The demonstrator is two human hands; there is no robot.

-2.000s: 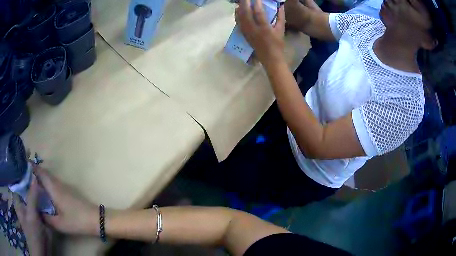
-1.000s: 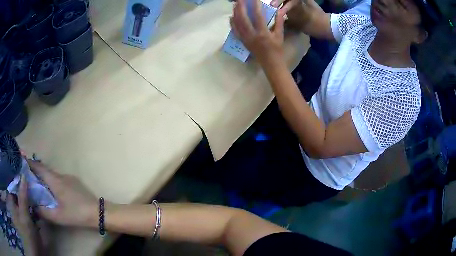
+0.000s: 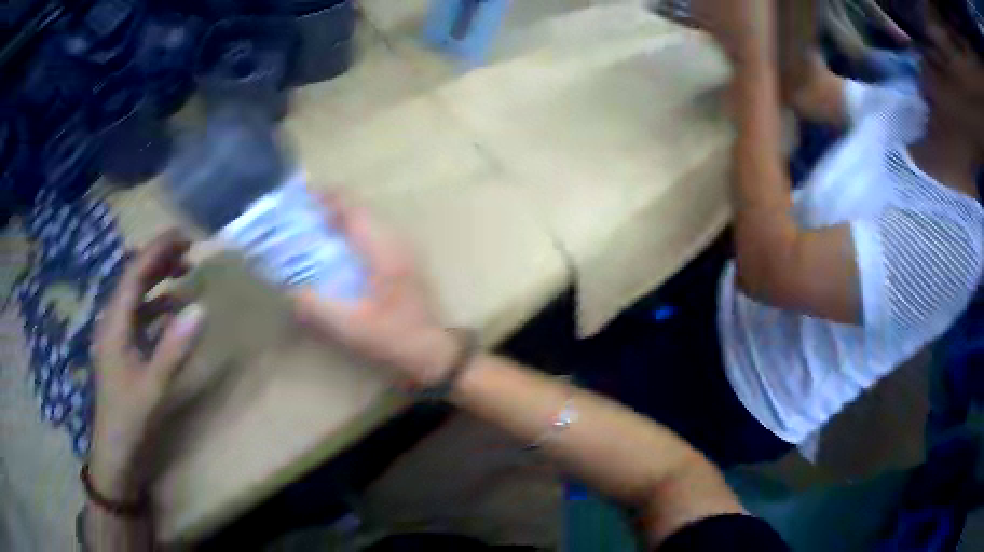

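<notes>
My right hand (image 3: 378,297), with a dark bracelet and a silvery bracelet on the arm, grips the white-wrapped part (image 3: 297,243) of a handheld fan (?) left of centre. Its dark round head (image 3: 227,167) points to the upper left. The fan is blurred and seems to be held above the table. My left hand (image 3: 135,345) is at the left, beside the fan and apart from it. Its fingers are spread and curled, with no held thing visible.
Dark moulded cups (image 3: 243,59) stand stacked at the upper left. Small dark parts with pale dots (image 3: 65,302) lie at the left. A retail box (image 3: 464,27) stands on the tan-covered table (image 3: 475,232). A coworker in white (image 3: 852,280) is at the right.
The view has shifted, moving the scene rightward. My right hand has moved up and right with the wrapped fan. My left hand has come off it and fully into view.
</notes>
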